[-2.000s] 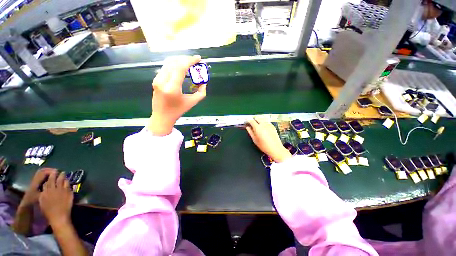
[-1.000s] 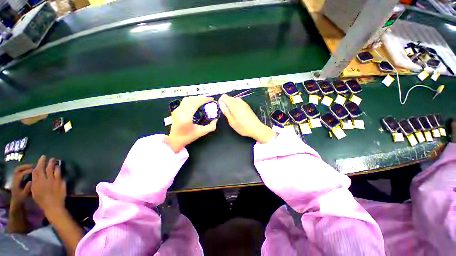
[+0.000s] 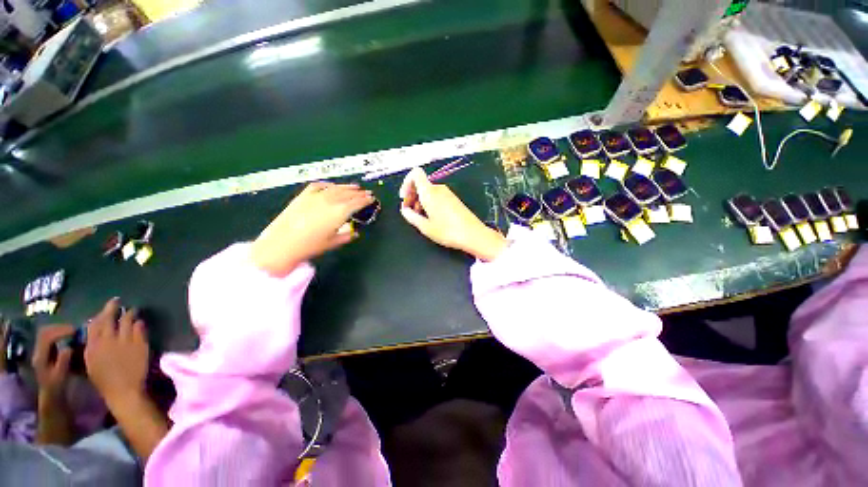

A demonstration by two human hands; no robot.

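Note:
My left hand (image 3: 312, 224) is palm down over the dark green bench left of centre. A dark smartwatch unit (image 3: 365, 211) shows at its fingertips, with a bit of yellow beside it; the hand covers the rest, so I cannot tell whether it grips it. My right hand (image 3: 440, 215) is just to the right, thumb and fingers drawn together near the rail; nothing clear shows between them. Pinkish thin sticks, perhaps tweezers (image 3: 450, 169), lie behind it. Two rows of watch units (image 3: 623, 208) with white squares lie right of my right hand, some screens showing small red marks.
A pale rail (image 3: 228, 203) edges the green conveyor. A grey post (image 3: 663, 67) rises at right. Another group of units (image 3: 786, 211), a white cable (image 3: 776, 157) and a white tray (image 3: 759, 78) are farther right. Another person's hands (image 3: 116, 357) work at left; a pink sleeve is at right.
My left hand first lowered the lit unit from above the conveyor, then moved left and down onto the bench; that lit screen no longer shows. My right hand moved slightly left. A second unit shows at far left.

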